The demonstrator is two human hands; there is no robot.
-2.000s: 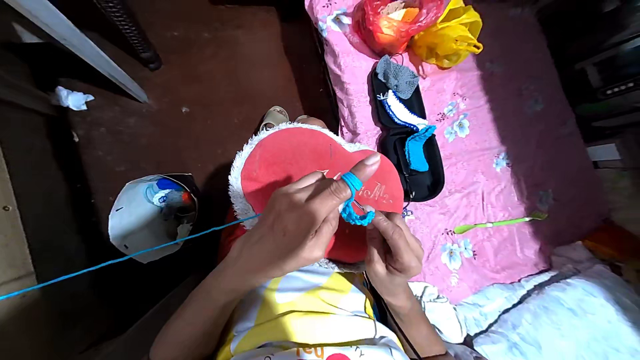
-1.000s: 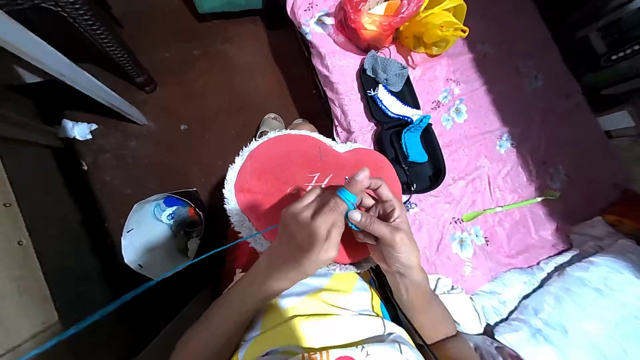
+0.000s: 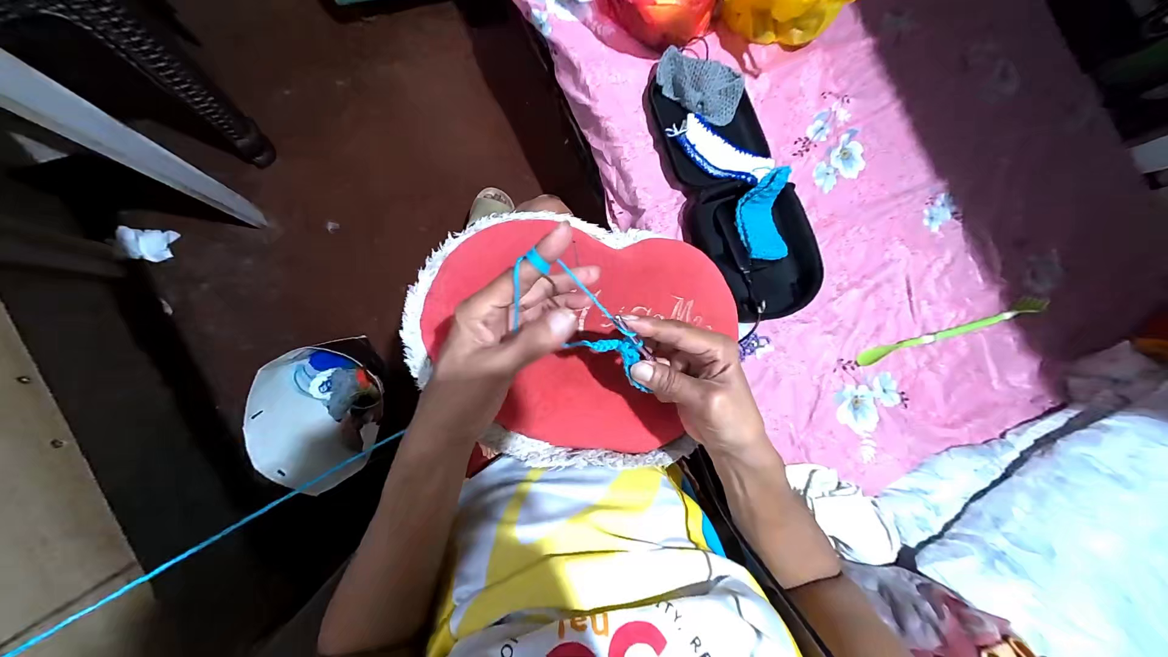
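Observation:
Blue yarn (image 3: pixel 274 505) runs in from the lower left to my left hand (image 3: pixel 516 315), loops round its raised index finger and stretches across to my right hand (image 3: pixel 698 374). The left fingers are spread, with the yarn over them. Between thumb and fingers of my right hand are a small blue crochet piece (image 3: pixel 634 360) and a thin crochet hook, mostly hidden by the fingers. Both hands are above a red heart-shaped cushion (image 3: pixel 584 411) with white fluffy trim, which lies on my lap.
An open black zip case (image 3: pixel 803 274) holds grey, white and blue crocheted pieces (image 3: pixel 762 219) on a pink flowered cloth (image 3: pixel 958 392). A green toothbrush (image 3: pixel 954 336) lies to its right. Red and yellow plastic bags (image 3: pixel 785 18) are at the top. A white container (image 3: pixel 283 429) stands left of the cushion.
My hands were close together at the blue piece one second ago. Now my left hand is apart from my right, its index finger raised and the yarn drawn out between them.

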